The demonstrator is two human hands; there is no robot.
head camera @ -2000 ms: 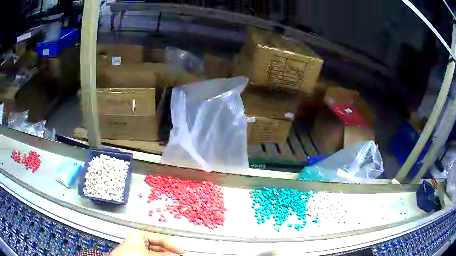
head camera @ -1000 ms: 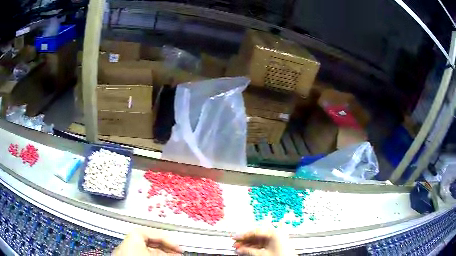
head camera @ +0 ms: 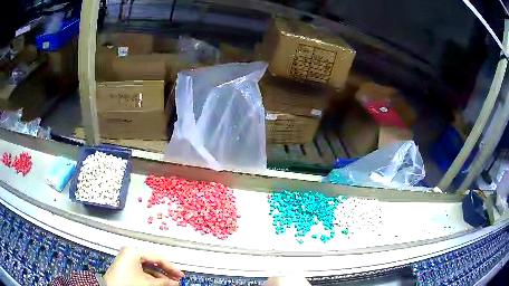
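My left hand [head camera: 137,269] is bare and shows at the bottom edge, over the circuit board panels [head camera: 50,246] nearest me. Its thumb and fingers are bent close together at the tips; whether they hold a piece is too small to tell. My right hand [head camera: 286,281] is mostly cut off by the bottom edge, so its fingers and anything in them are hidden. On the white shelf behind the panels lie loose red components [head camera: 195,205], loose green components [head camera: 304,213] and pale components [head camera: 359,217]. A dark parts bin [head camera: 127,181] is filled with white components [head camera: 101,177].
A light-blue packet [head camera: 61,172] and a small red heap [head camera: 22,163] lie left of the bin. A dark bin [head camera: 475,208] is at the shelf's right end. Clear plastic bags [head camera: 223,117] and cardboard cartons [head camera: 131,109] are behind the shelf, with a cream post [head camera: 88,72] at left.
The view has shifted, so the shelf sits higher and more panel shows below it. My right hand has sunk mostly out of the bottom edge; my left hand now reaches over the panels.
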